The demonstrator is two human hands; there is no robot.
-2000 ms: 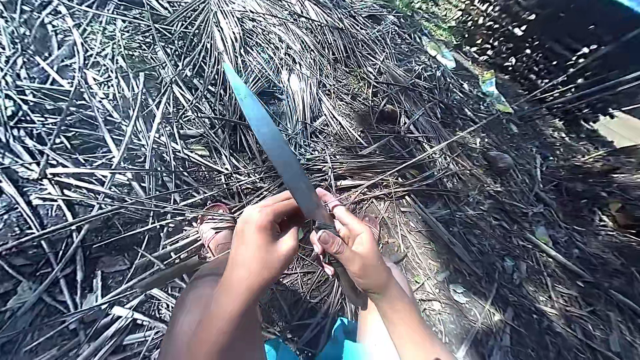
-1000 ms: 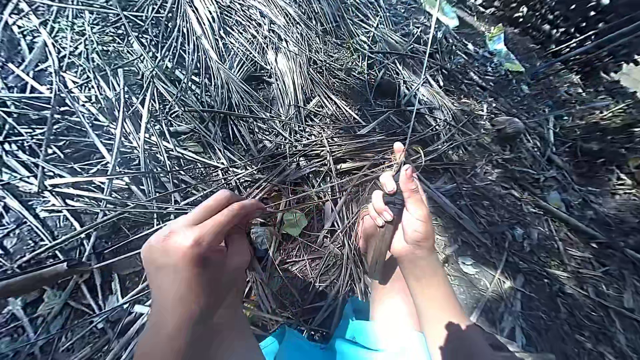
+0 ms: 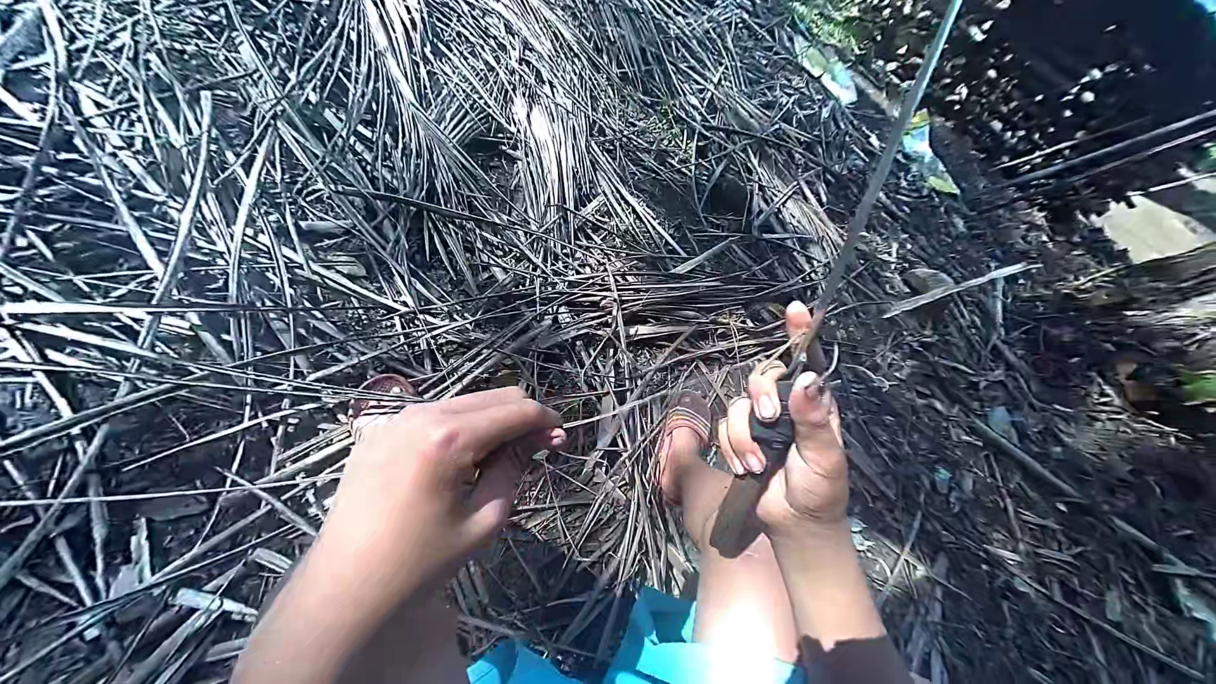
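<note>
My right hand (image 3: pixel 793 427) grips the dark handle of a machete (image 3: pixel 879 185) at right of centre. The blade is seen nearly edge-on and points up toward the top right, and a thin curled fibre hangs by its base. To the left, my left hand (image 3: pixel 456 461) is held with its fingers bent and thumb near the fingertips. A thin strip (image 3: pixel 632 407) runs right from those fingertips; whether it is pinched or lies behind them cannot be told.
Dry palm leaves and stalks (image 3: pixel 541 161) cover the ground. My sandalled feet stand below, one sandal (image 3: pixel 689 413) beside my right hand. Wrappers (image 3: pixel 921 152) lie at upper right, near a pale flat piece (image 3: pixel 1154 228) and long thin sticks (image 3: pixel 1111 152).
My left hand has left the machete, which both hands touched two seconds ago, and moved left. The blade, broad side visible then, now shows its edge and points to the upper right.
</note>
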